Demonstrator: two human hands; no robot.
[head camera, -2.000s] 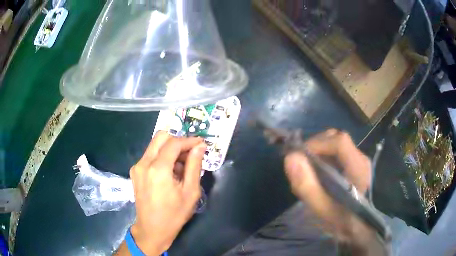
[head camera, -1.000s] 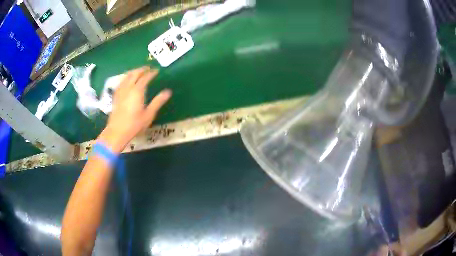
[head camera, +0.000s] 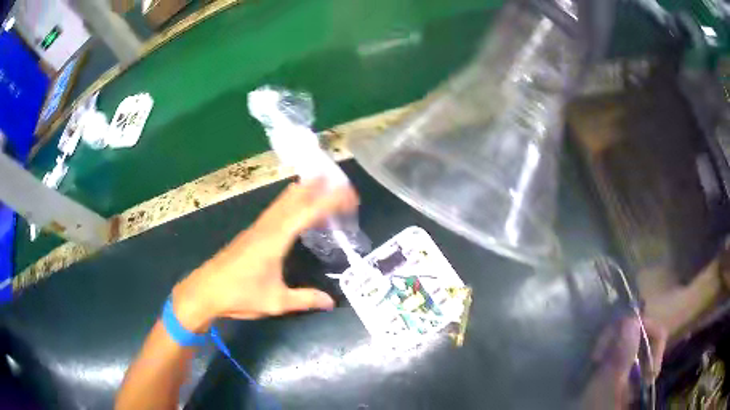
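Note:
A white socket housing (head camera: 372, 304) lies open on the dark green bench, with a small circuit board (head camera: 416, 300) and wires inside. Brass strips (head camera: 461, 316) stick out at its right edge. A power cord in crinkled clear plastic (head camera: 292, 140) runs from the housing up over the pale rail. My left hand (head camera: 256, 260), with a blue wrist strap, is left of the housing. Its fingertips overlap the bagged cord, with the thumb spread apart. My right hand (head camera: 616, 360) is dim and blurred at the lower right, beside a thin pale tube; its grip is unclear.
The clear plastic fume hood (head camera: 472, 176) hangs just above and right of the housing. The worn rail (head camera: 188, 192) divides the bench from the green belt (head camera: 216, 88). Another white housing (head camera: 130, 120) and bagged pieces lie at the belt's far left. A grey post stands at the left.
My left hand has moved right from the belt to the bench. A housing with its bagged cord now lies before me. The nearer housings on the belt have gone from their former places.

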